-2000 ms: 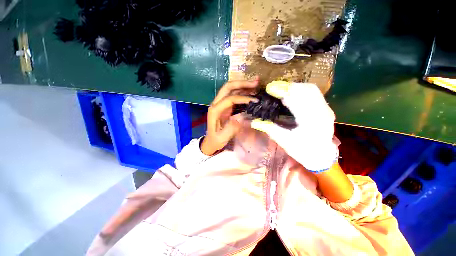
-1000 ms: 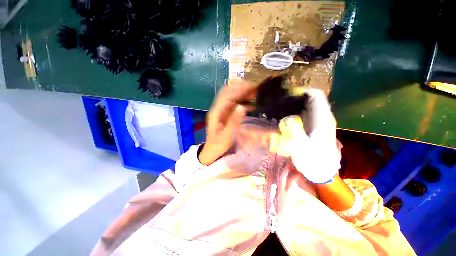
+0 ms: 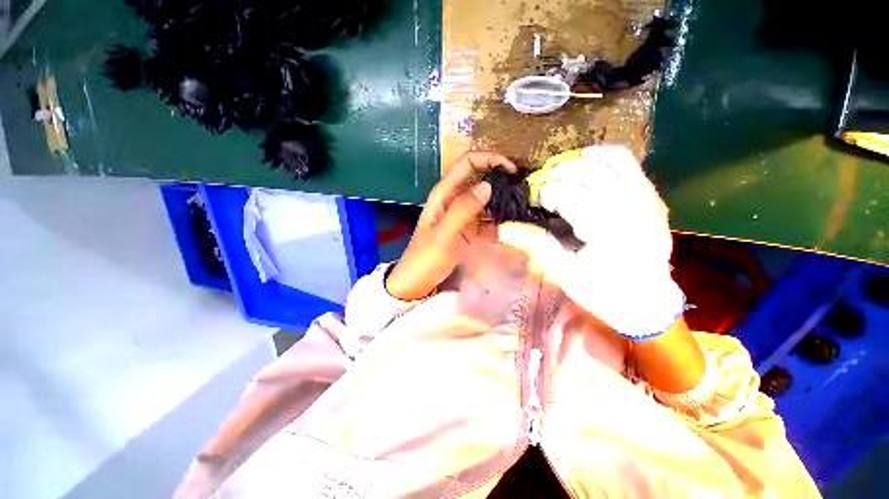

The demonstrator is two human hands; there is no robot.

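A black spiky hair piece [image 3: 511, 198] is held between both hands in front of my chest, at the near edge of the cardboard pad [image 3: 487, 127]. My bare left hand [image 3: 448, 229] grips its left side with thumb and fingers. My gloved right hand [image 3: 604, 229], white with yellow fingertips, grips its right side and hides part of it. A small whitish oval glue dish [image 3: 538, 95] lies on the cardboard with a thin pale stick [image 3: 585, 95] at its right. A black jagged strip [image 3: 638, 66] lies behind it.
A heap of black spiky parts [image 3: 244, 78] lies on the green bench [image 3: 390, 136] at the left. Blue bins [image 3: 234, 244] stand below the bench edge at left. A blue crate [image 3: 780, 331] with spaced black parts is at lower right. A red object [image 3: 716, 283] shows under the bench.
The hands turned the black piece over the last two seconds, blurred one second ago. Now it is held lower and more covered by the gloved hand. The view has shifted slightly.
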